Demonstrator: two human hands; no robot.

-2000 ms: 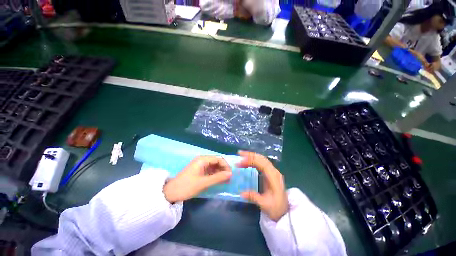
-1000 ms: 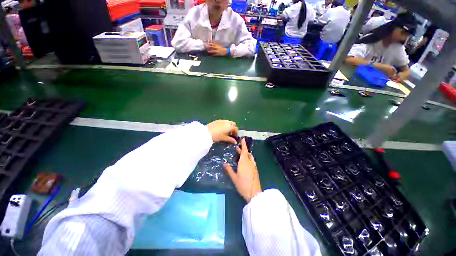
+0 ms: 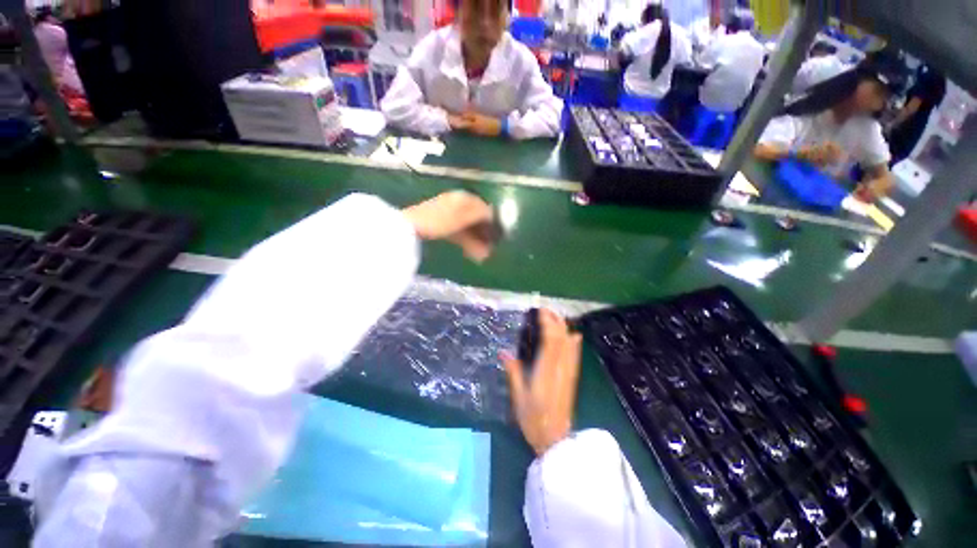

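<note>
My left hand (image 3: 461, 223) is raised over the green belt beyond the pale strip, blurred, with a small dark piece showing at its fingertips. My right hand (image 3: 549, 380) lies at the right edge of the crinkled clear plastic (image 3: 429, 348), thumb apart from the fingers. Black pieces (image 3: 528, 336) show beside its index finger, partly hidden by the hand. The light-blue sheet (image 3: 375, 460) lies nearest me, folded over itself, its left part covered by my left sleeve.
A shiny black blister tray (image 3: 739, 412) lies on the right, with a red-handled tool (image 3: 839, 380) beyond it. Duller black trays (image 3: 91, 268) are on the left. A white box (image 3: 38, 455) and brown piece (image 3: 99, 390) are partly behind my sleeve. People sit across the belt.
Over the last second my left hand has lifted off the black pieces and moved away across the pale strip. My right hand has stayed by the plastic's right edge. Earlier both hands were above the blue sheet.
</note>
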